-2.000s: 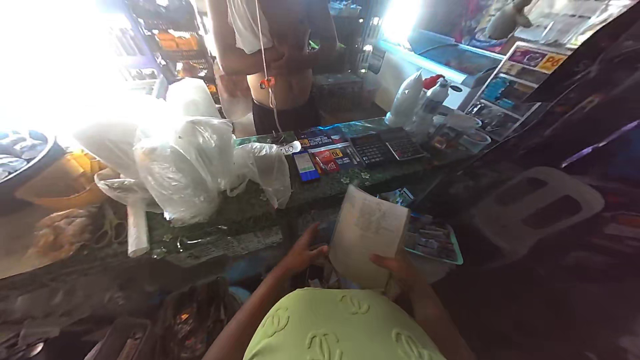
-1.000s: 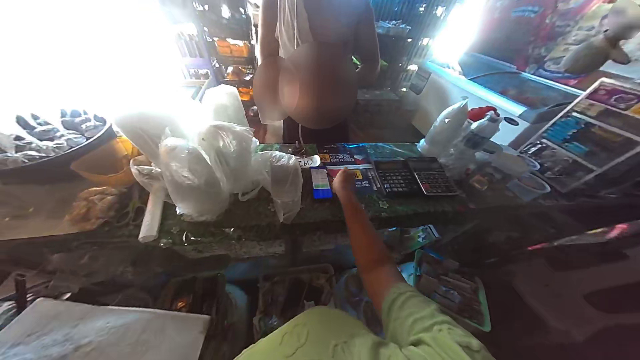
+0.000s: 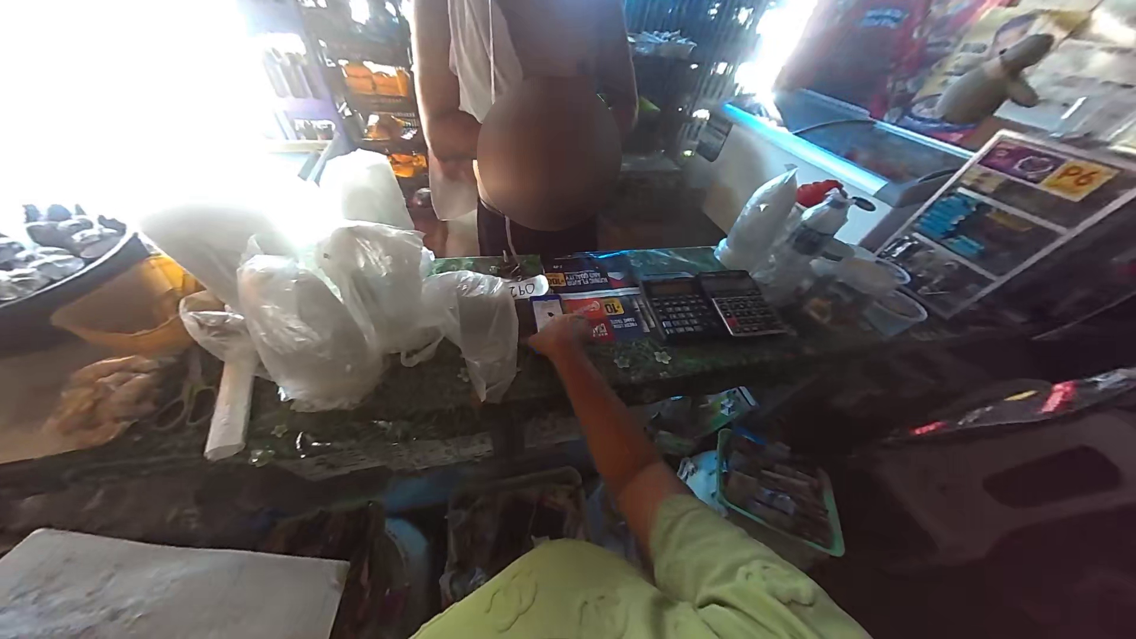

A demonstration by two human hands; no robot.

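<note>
My right hand reaches over the counter and touches the near end of a smartphone with a lit screen; whether its fingers grip the phone cannot be told. The phone lies left of printed cards on the dark green counter top. Two calculators, one beside the other, lie to the right. Out of view is my left hand. A pale sheet or board shows at the lower left, and what holds it is not visible.
Clear plastic bags and a white roll occupy the counter's left side. Bottles and plastic tubs stand at the right. A person stands across the counter. Below is a green-rimmed basket; scissors lie at left.
Two seconds ago both my hands were at the pale sheet; now it is at the lower left. My right hand has moved onto the counter, and over the last second onto the phone's near end.
</note>
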